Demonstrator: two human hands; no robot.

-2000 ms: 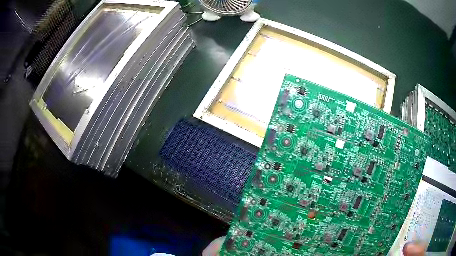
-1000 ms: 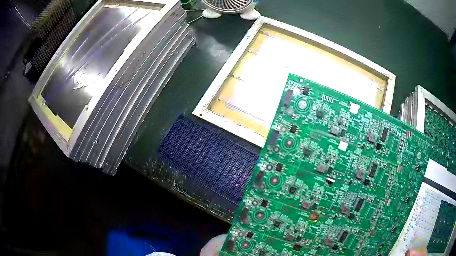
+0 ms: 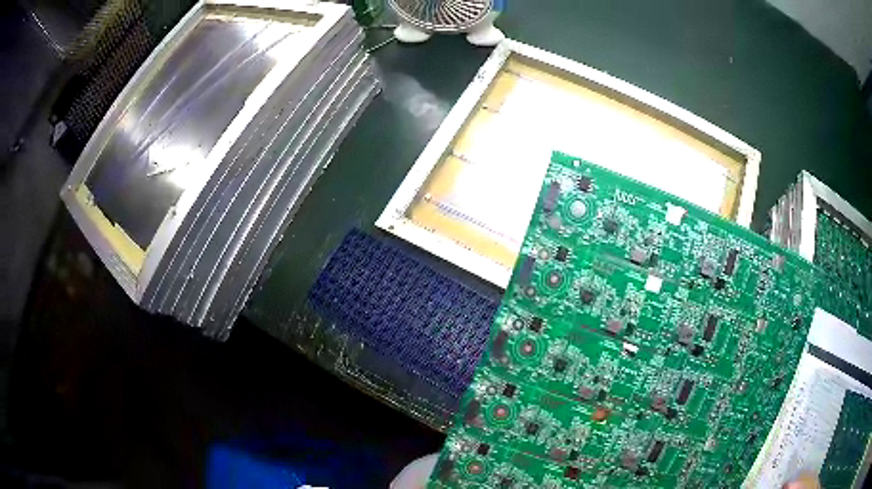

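Note:
A large green PCB panel is held up at the lower right, tilted, with repeated rows of black chips and white squares. My left hand is at the panel's lower left edge, cut off by the picture's bottom edge; its fingers are mostly hidden. My right hand shows only as a small bit of finger at the bottom edge, over a printed sheet. Its grip cannot be seen.
Stacked stencil frames stand at the left. A pale frame with a bright white centre lies behind the panel. A navy textured mat is at the bench edge. A small fan is at the top. Framed boards are at the right.
The bench things sit slightly lower and further right in the picture than a second ago. The panel has barely moved. The right fingertip shows less.

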